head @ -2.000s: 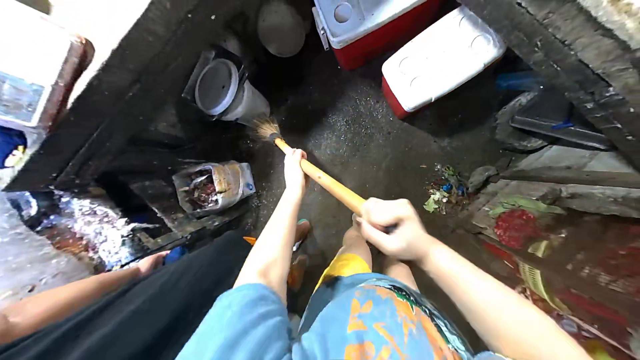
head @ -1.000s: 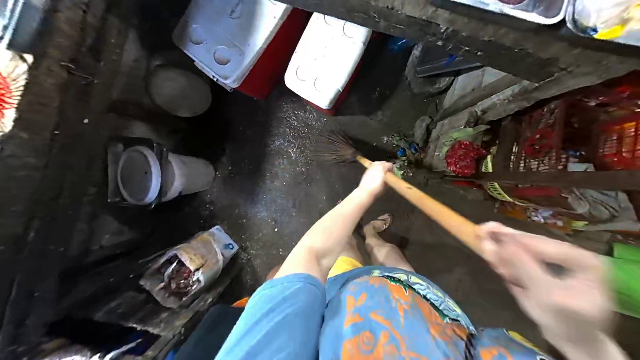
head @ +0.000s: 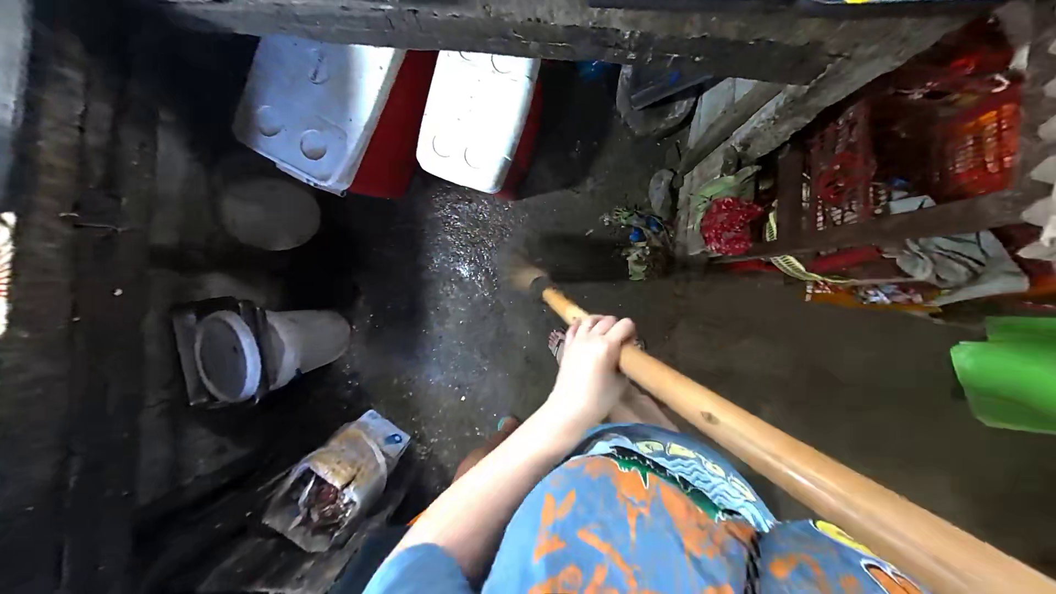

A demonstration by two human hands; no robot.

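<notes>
My left hand (head: 592,359) is closed around the lower part of the wooden handle of a broom (head: 775,441), a little above its bristles. The blurred bristles (head: 521,272) are low over the wet floor, just right of scattered pale bits (head: 470,235). From there the handle slants down and right, out of the frame's lower right corner. My right hand is outside the view. Leafy scraps (head: 639,239) with a blue piece lie on the floor to the right of the bristles.
Two red coolers with pale lids (head: 318,107) (head: 474,115) stand under a wooden beam (head: 495,29). A grey bucket (head: 227,355) and an open sack of refuse (head: 338,487) are at left. Red plastic crates (head: 978,148) and a red mesh bag (head: 730,225) are at right, above a green object (head: 1006,375).
The broom's bristles have moved from near the bucket to the floor below the coolers, beside the scraps. My right hand, on the handle in both earlier frames, is out of view. The view has turned.
</notes>
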